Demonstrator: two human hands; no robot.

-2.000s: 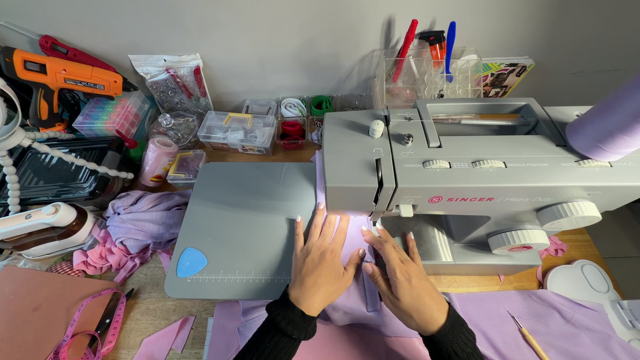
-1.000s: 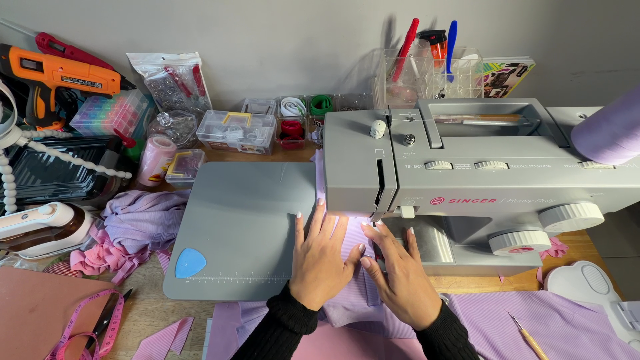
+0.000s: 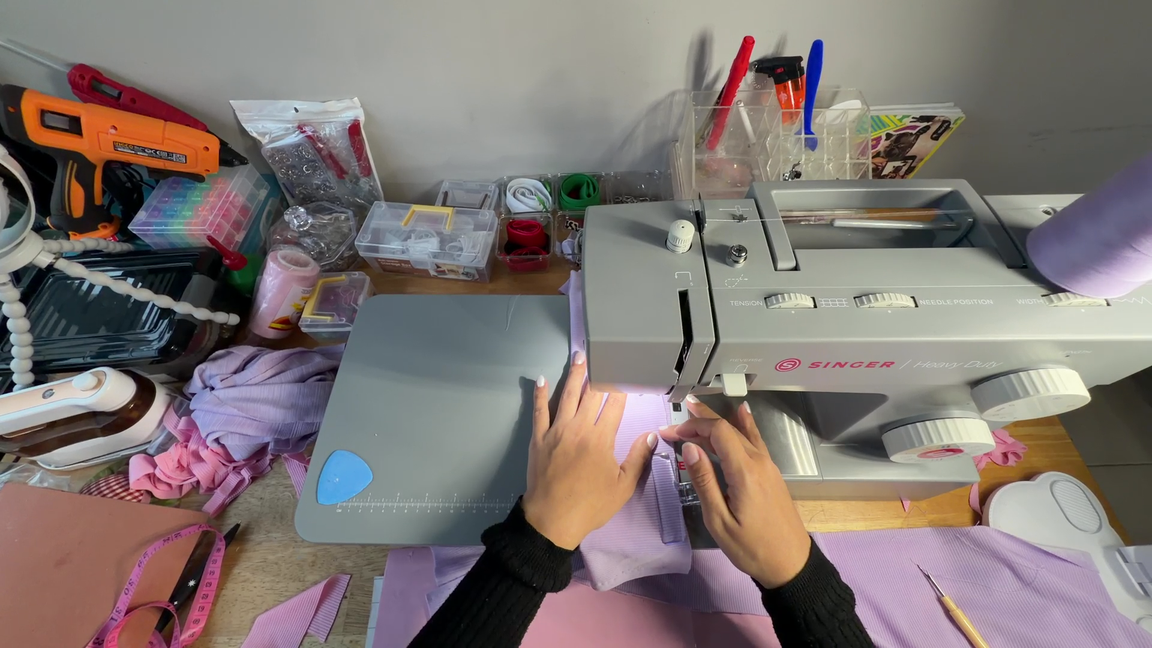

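Observation:
A strip of ribbed lilac fabric runs under the needle area of a grey Singer sewing machine, with a narrow folded band along its right side. My left hand lies on the fabric with its fingers spread, beside the grey extension table. Just right of the presser foot area, my right hand is at the fabric's edge, fingers bent, thumb and forefinger apart. Whether those fingertips pinch anything cannot be told. The needle is hidden by the machine head.
Lilac fabric with a wooden-handled awl lies at the front right. A foot pedal sits beyond it. On the left are a mini iron, a pink tape measure and fabric scraps. Plastic boxes line the back.
My right hand's fingers have lifted and bent more, and the hand has shifted slightly away from the fabric. My left hand has stayed nearly in place on the fabric.

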